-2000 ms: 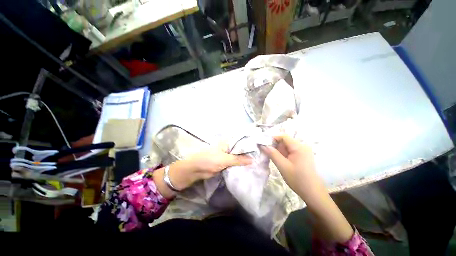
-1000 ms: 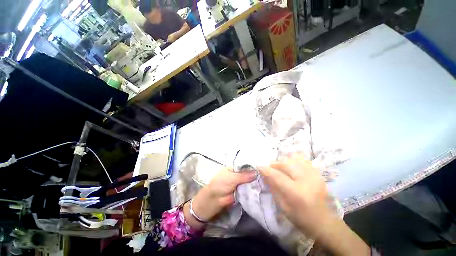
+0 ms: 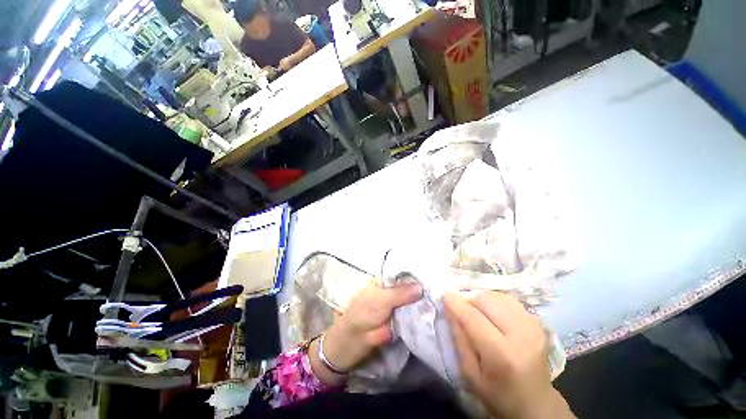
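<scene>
A pale, blotchy garment (image 3: pixel 483 200) lies heaped on the white table, its far part forming a rounded loop. Part of it is washed out by glare. My left hand (image 3: pixel 368 323), with a silver bracelet at the wrist, pinches a folded edge of the cloth between thumb and fingers. My right hand (image 3: pixel 503 348) is close beside it on the right, fingertips together at the same cloth. Whether a thread is between the right fingertips is too fine to see. A rounded panel with a dark edge line lies left of my left hand.
The white table (image 3: pixel 646 188) has worn edges. A blue-edged folder (image 3: pixel 262 233) with a tan card (image 3: pixel 252 270) and a black slab (image 3: pixel 262 327) lie at its left. Hangers (image 3: pixel 164 319) hang further left. Beyond are a person (image 3: pixel 274 45) at a machine table and a red-brown carton (image 3: pixel 456 69).
Since one second ago, my right hand has moved slightly down and closer to me. My left hand keeps its pinch. The view earlier swung so the machine table and person show.
</scene>
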